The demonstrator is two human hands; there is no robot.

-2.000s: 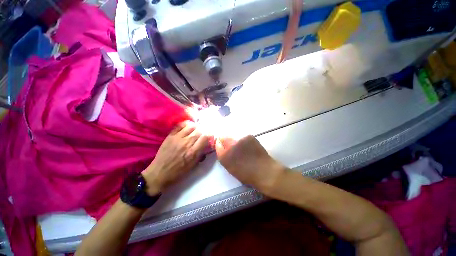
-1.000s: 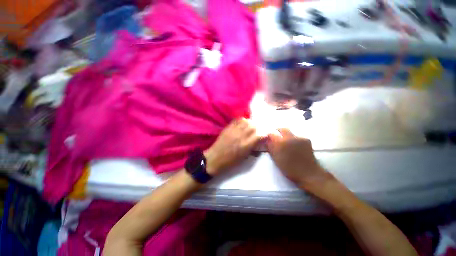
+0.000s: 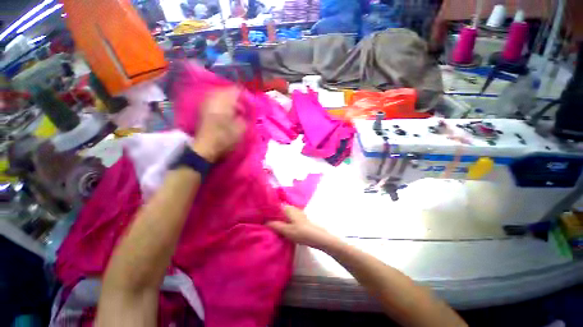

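Note:
The bright pink garment (image 3: 224,214) is lifted left of the sewing machine and hangs over the table's front edge, with pale cloth (image 3: 156,156) at its left. My left hand (image 3: 222,121) is raised, blurred, and grips the garment's upper part. My right hand (image 3: 296,225) lies against the garment's right side, fingertips at the cloth; whether it grips is unclear. The white sewing machine (image 3: 409,144) stands to the right, with no pink cloth under its lit needle area (image 3: 391,190).
Crumpled pink pieces (image 3: 319,128) lie behind the garment. An orange-red plastic bag (image 3: 383,103) and pink thread cones (image 3: 465,45) are behind the machine. An orange panel (image 3: 118,45) is at upper left, another machine (image 3: 86,179) at left. A yellow piece (image 3: 481,167) is on the machine head.
The garment has moved from the needle area to the left and up. My left hand has risen with it, and my right hand has moved left. The view has tilted up.

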